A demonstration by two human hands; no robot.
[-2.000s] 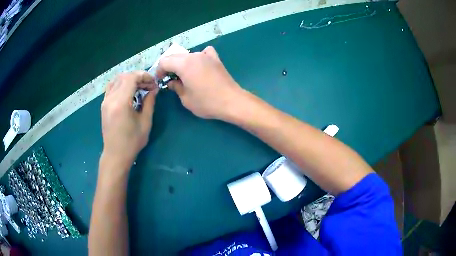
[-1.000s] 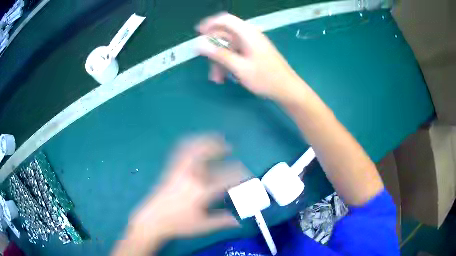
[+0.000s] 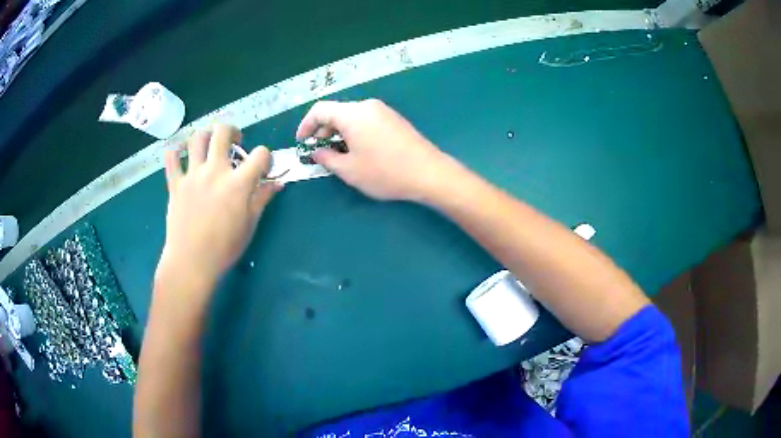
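Note:
A white handheld fan body lies near the belt rail, its open handle [image 3: 294,165] pointing right and a thin dark wire showing at it. My left hand [image 3: 212,192] holds the fan's round head, mostly hidden under the fingers. My right hand [image 3: 368,150] holds small green circuit boards [image 3: 317,147] with silver parts between thumb and fingers, over the handle. Whether a board touches the handle cannot be told. Another white fan body [image 3: 503,308] lies near the bench's front edge, its handle partly behind my right forearm.
The stack of board strips [image 3: 81,308] is at the bench's left, with white fan parts [image 3: 15,321] beside it. A fan [image 3: 157,109] lies on the dark belt beyond the pale rail [image 3: 411,56]. Cardboard boxes [image 3: 736,299] stand at the right. A white pile [image 3: 552,372] shows below the bench edge.
One of the two fans near the front edge is gone from there, and my left hand now holds a fan by the rail. My right hand has moved back left and down to its handle. The fan on the belt has shifted.

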